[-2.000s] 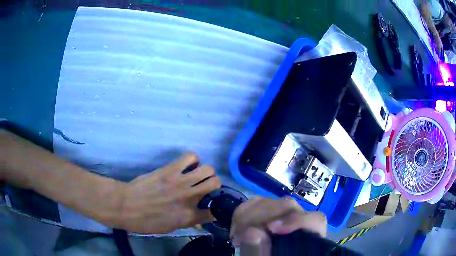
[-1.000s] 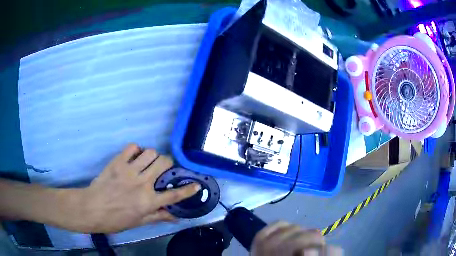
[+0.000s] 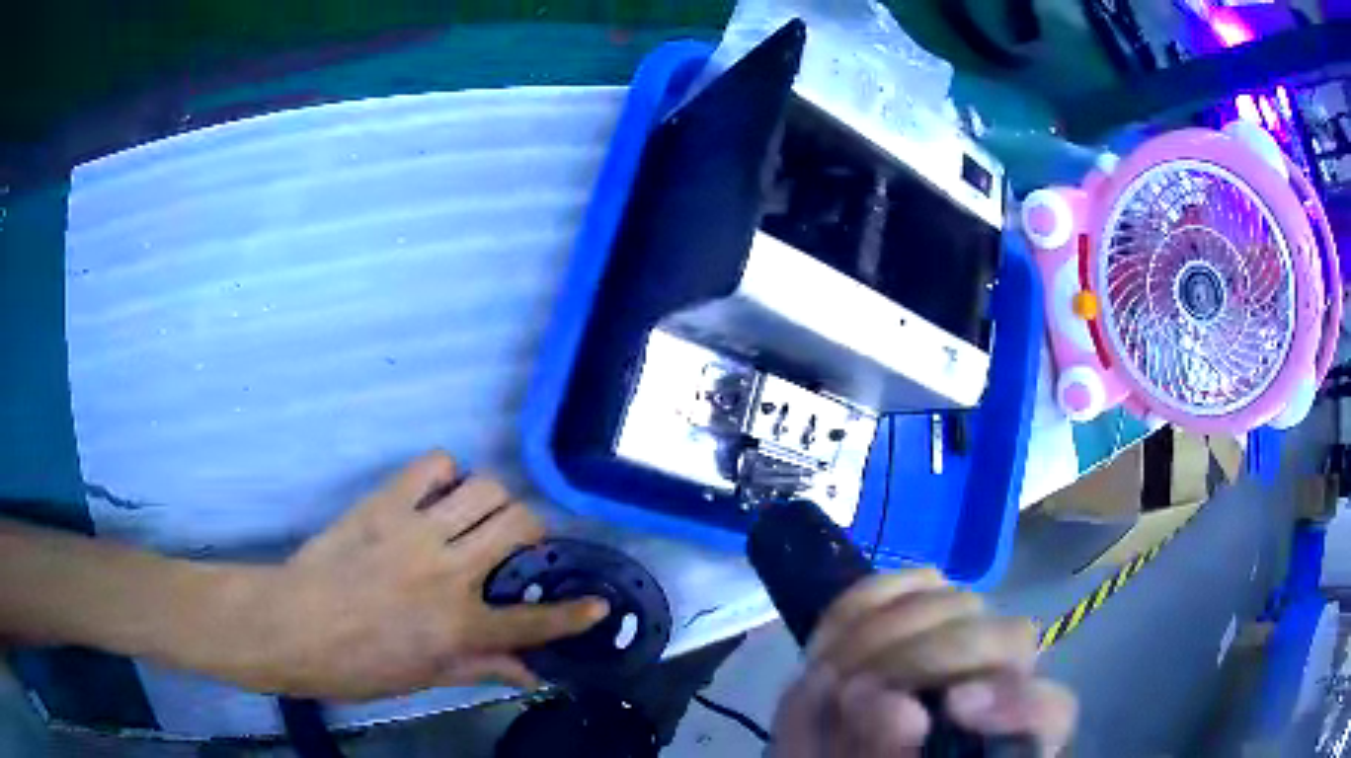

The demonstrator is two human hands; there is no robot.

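My left hand [image 3: 393,592] presses the open inner face of a black ear cup [image 3: 634,592] on the foam sheet's near edge, its index finger across the cup. Two white oval spots show on the cup. My right hand [image 3: 919,666] grips the black electric screwdriver [image 3: 805,563]. The screwdriver's front end is at the near edge of the silver pick-up plate [image 3: 667,407] of the screw feeder [image 3: 867,319]; its bit cannot be made out. A second round black cup [image 3: 578,729] hangs below the sheet's edge.
The feeder sits in a blue plastic tray [image 3: 575,319], with crinkled clear plastic [image 3: 874,52] on top. The white foam sheet [image 3: 326,296] lies left of the tray. A pink fan [image 3: 1079,282] stands to the right. A cardboard box [image 3: 1163,481] and yellow-black floor tape [image 3: 1104,592] lie beyond.
The screwdriver has moved from beside the ear cup up to the feeder's silver plate. My left hand stays on the cup; both appear slightly lower and further right in view.
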